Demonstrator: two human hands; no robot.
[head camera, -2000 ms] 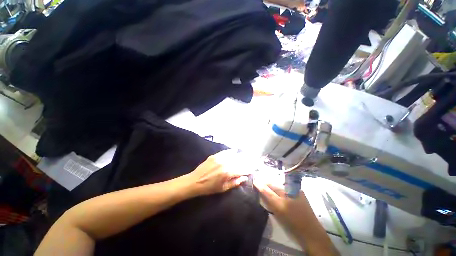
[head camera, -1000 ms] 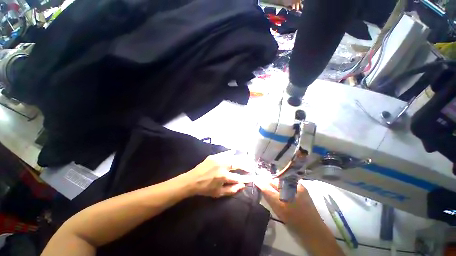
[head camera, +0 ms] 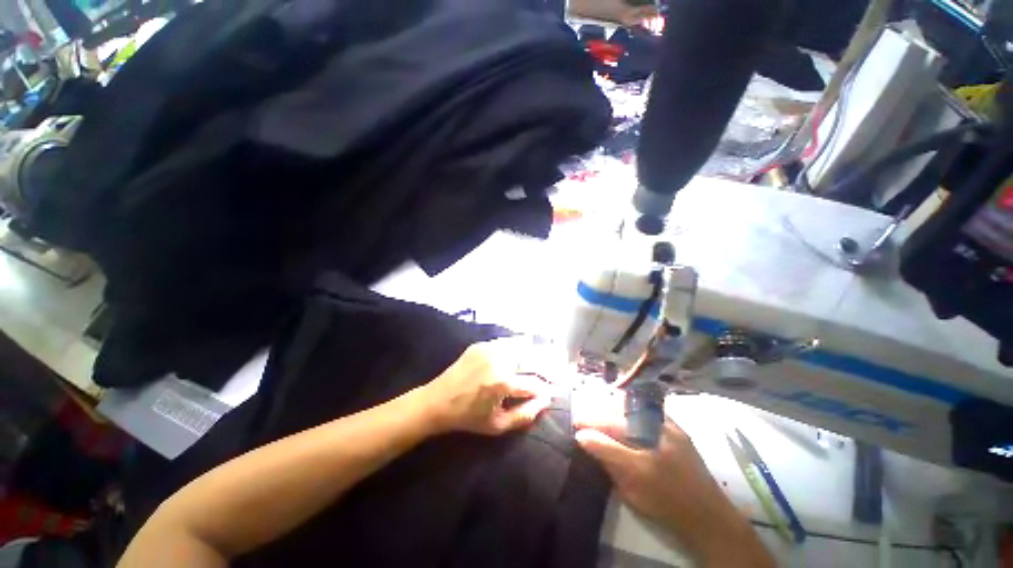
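Observation:
A large black garment piece [head camera: 444,488] lies on the table below the needle end of the white sewing machine [head camera: 778,388] with a blue stripe. My left hand [head camera: 494,391] lies on the cloth left of the needle, thumb and fingertips pressed together at a seam. My right hand [head camera: 639,460] is at the cloth's right edge, just below the machine's needle end, its fingertips at the edge. Bright glare hides the needle and presser foot, and part of the fingers.
A big black garment bundle [head camera: 322,144] fills the upper left. Yellow-green and blue snips [head camera: 766,485] lie right of my right hand, beside a dark tool [head camera: 868,482]. A dark covered tube [head camera: 700,100] rises behind the head. A printed white sheet [head camera: 178,413] lies at left.
My right hand has moved slightly down and right, away from the bright needle area. My left hand stays on the cloth, its thumb and fingers now closer together. The cloth's right part has shifted a little.

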